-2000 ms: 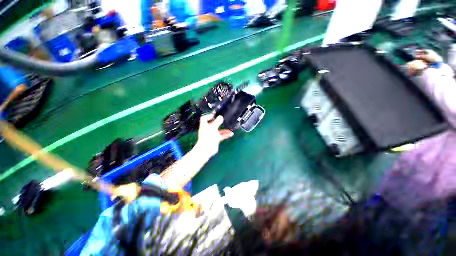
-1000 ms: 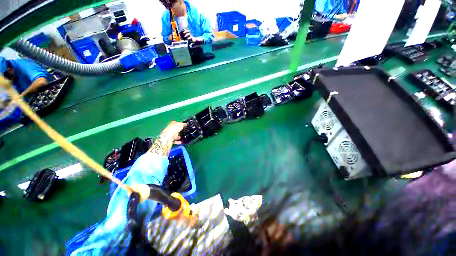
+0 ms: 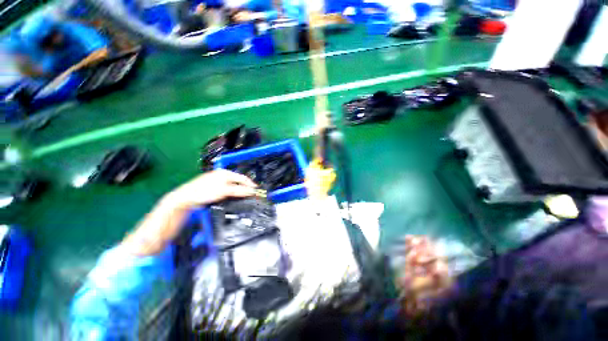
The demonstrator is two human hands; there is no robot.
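Note:
An open black device housing [image 3: 247,223] lies on the white mat [image 3: 317,243], with its dark filled half away from me and a paler, empty-looking half nearer. My left hand [image 3: 230,185] is at the housing's far edge, with its fingers closed on it; the picture is blurred. A blurred skin-coloured shape, which looks like my right hand [image 3: 427,270], is low and right of the mat, apart from the housing. Its fingers cannot be made out. The yellow-orange screwdriver [image 3: 320,178] hangs just beyond the mat.
A blue bin [image 3: 299,152] of black parts stands behind the housing. More black units [image 3: 370,108] sit in a row on the green bench. A large black tray [image 3: 543,130] rests on pale metal boxes at right. A crumpled white cloth [image 3: 367,216] lies right of the mat.
My left hand has come back from the row of units to the mat, where the open housing now shows. The screwdriver hangs more upright. The whole view has shifted.

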